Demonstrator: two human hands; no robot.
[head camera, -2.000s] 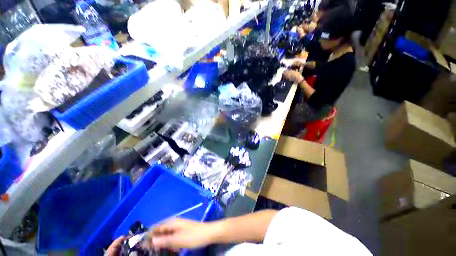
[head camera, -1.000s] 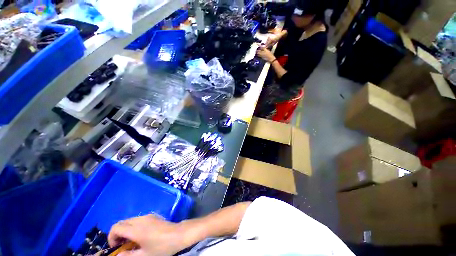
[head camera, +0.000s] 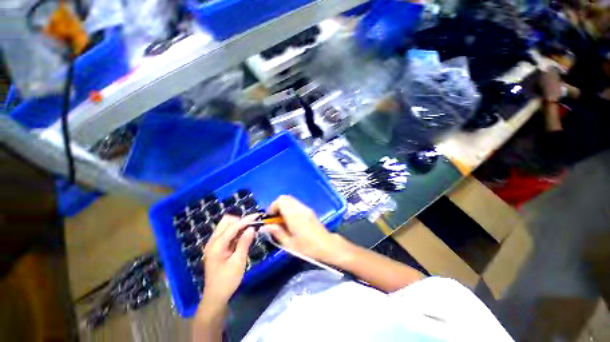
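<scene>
A large blue tray (head camera: 275, 148) lies in front of me with small black modules (head camera: 206, 212) in rows in its left part. My left hand (head camera: 226, 252) is over the tray, fingers pinched together at a small part that they mostly hide. My right hand (head camera: 299, 229) holds a small screwdriver (head camera: 273, 220) with an orange-yellow handle, its dark end at the left fingertips. A thin white cable (head camera: 308, 258) trails from the hands over my right forearm.
A cable bundle (head camera: 378, 177) lies on a clear bag right of the tray. An empty blue bin (head camera: 184, 148) stands behind. Cabled units (head camera: 134, 282) are piled left. An orange tool (head camera: 65, 28) hangs by a black cord. An open carton (head camera: 428, 248) stands right; another person's hand (head camera: 554, 83) is far right.
The view has swung left, so the whole tray and the module rows now show. Both hands are now together over the tray, and the white cable shows across my right forearm.
</scene>
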